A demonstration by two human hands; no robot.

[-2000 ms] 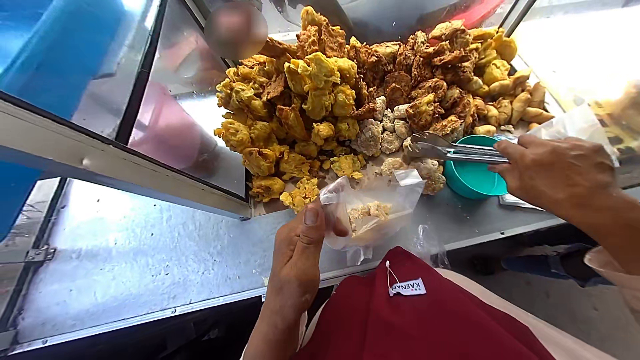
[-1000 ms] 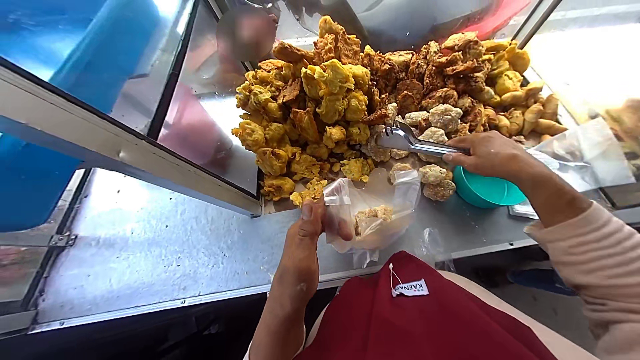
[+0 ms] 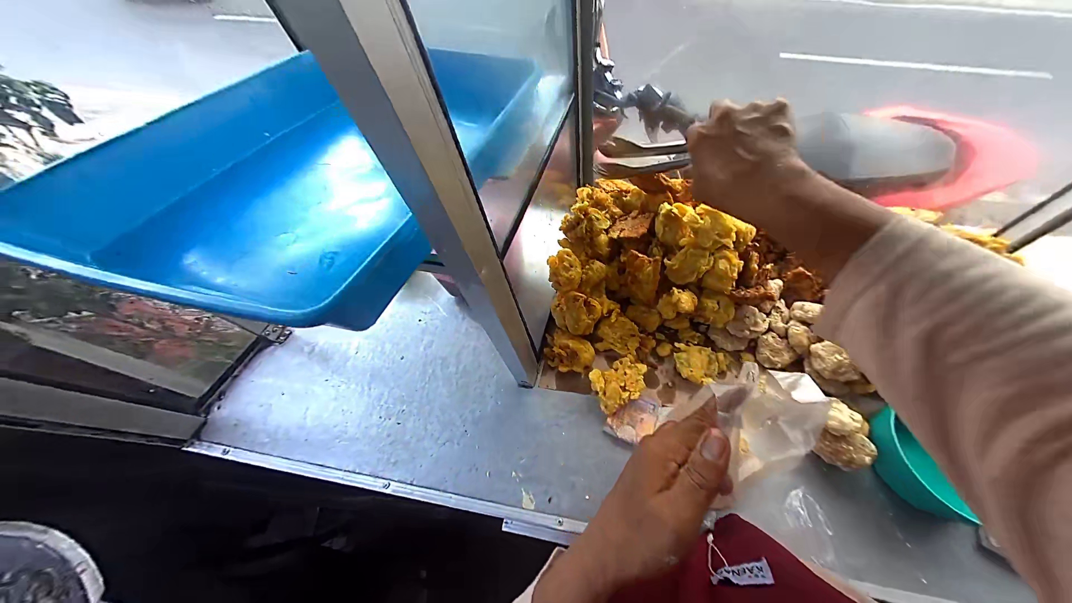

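Observation:
My left hand (image 3: 666,494) grips the edge of a clear plastic bag (image 3: 775,427) with pale food pieces inside, just above the metal counter. My right hand (image 3: 745,155) is closed around metal tongs (image 3: 641,159), whose ends point left above the back of the fried food pile. What the tongs' tips hold, if anything, cannot be told. Yellow battered fritters (image 3: 636,285) are heaped below the tongs, with browner pieces behind. Paler round fried pieces (image 3: 787,335) lie to the right of the yellow ones, partly behind my right sleeve.
A large blue plastic tray (image 3: 293,201) stands at the left, beyond the metal frame post (image 3: 444,193) and glass pane. The metal counter (image 3: 377,402) runs below them. A teal plastic bowl (image 3: 917,469) sits at the right under my forearm. A motorcycle (image 3: 871,151) stands behind the glass.
My right hand with the tongs has moved from the pale pieces to the back left, above the heap. My left hand still holds the bag. The view has swung left.

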